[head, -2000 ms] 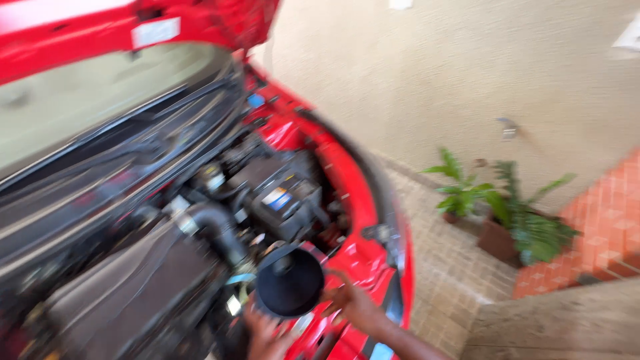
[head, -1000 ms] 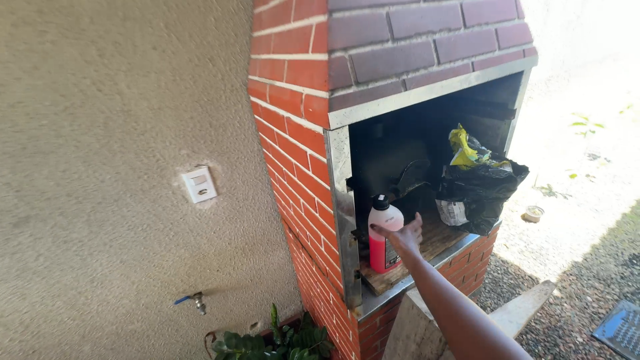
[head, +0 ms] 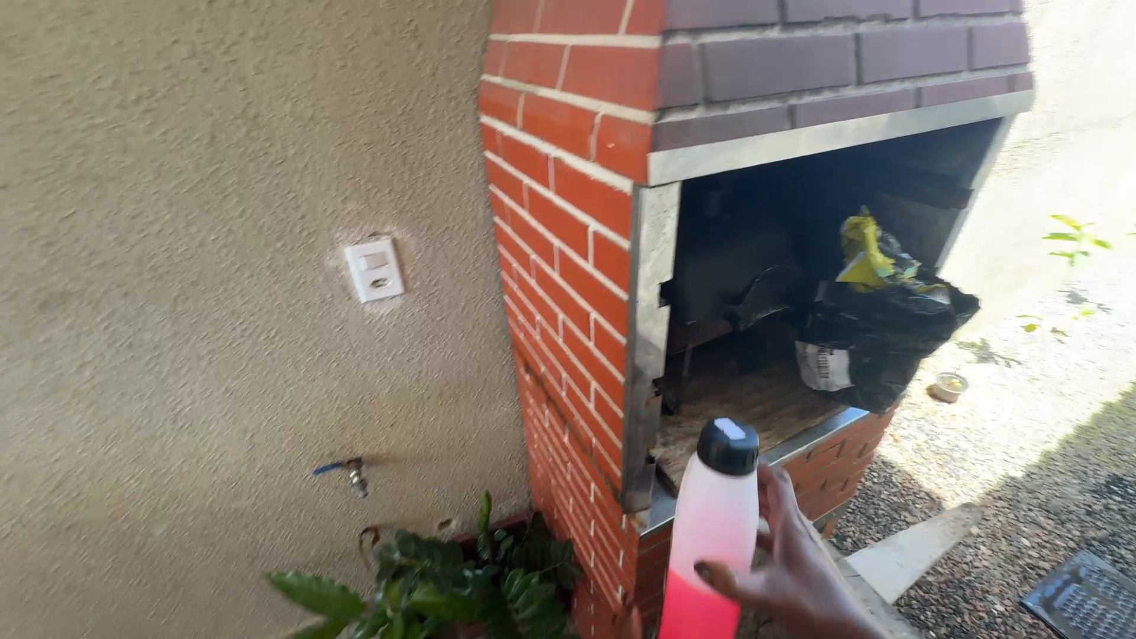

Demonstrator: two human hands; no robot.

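My right hand [head: 790, 568] is closed around a translucent plastic bottle [head: 710, 541] with a black screw cap and pink liquid inside. The bottle stands out in front of the brick barbecue's opening, low in the view, and its base is cut off by the lower edge. Just left of the bottle, what looks like a fingertip of my left hand [head: 628, 619] shows at the bottom edge; the rest of that hand is hidden. Behind the bottle lies a wooden board [head: 754, 413] on the barbecue's ledge.
The brick barbecue [head: 568, 257] has a metal-edged opening holding a black plastic bag [head: 887, 328]. On the rough wall are a switch and socket plate [head: 374, 270] and a blue-handled tap [head: 355, 475]. Leafy plants [head: 444, 586] grow below. A plank [head: 919, 546] lies over gravel at right.
My right hand has brought the bottle off the barbecue's board, out of the opening. Two seconds ago both hands were at a black funnel over a red car's engine bay; the view has turned away.
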